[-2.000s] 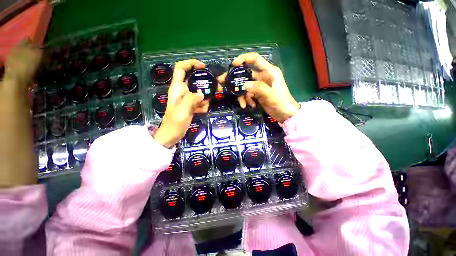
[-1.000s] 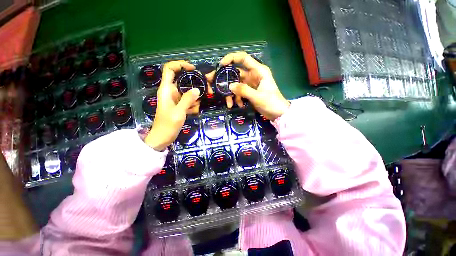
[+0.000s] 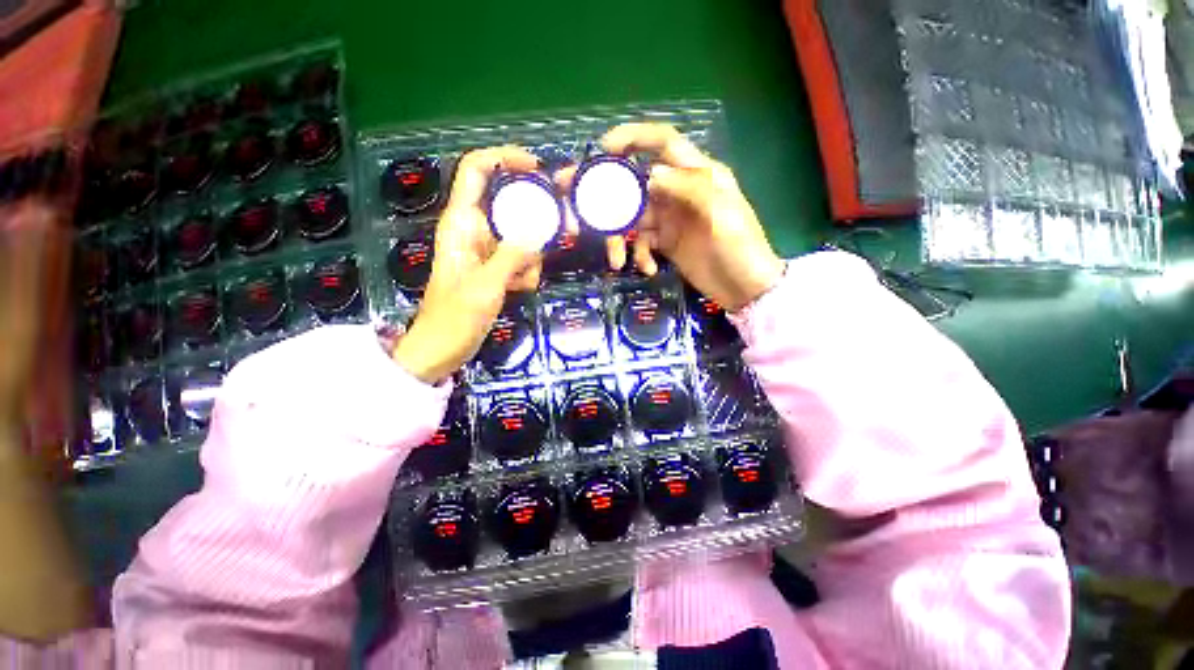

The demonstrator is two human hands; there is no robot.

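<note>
My left hand holds a round display unit by its edge, with its face lit plain white. My right hand holds a second round display unit, also lit plain white. The two units are side by side above the upper part of a clear blister tray. The tray's pockets hold several black discs showing red text. One patterned pocket at the tray's right side holds no disc. My hands hide part of the upper rows.
A second clear tray of black discs lies at left, beside a red-orange slab and a blurred coworker's arm. At upper right are empty clear trays and a dark grey sheet with a red edge. A thin dark cable or eyeglasses lies at right.
The faces of both held units went from small white text, to a crosshair, to plain white. My right thumb has moved off its unit's face. The coworker's arm at left has moved.
</note>
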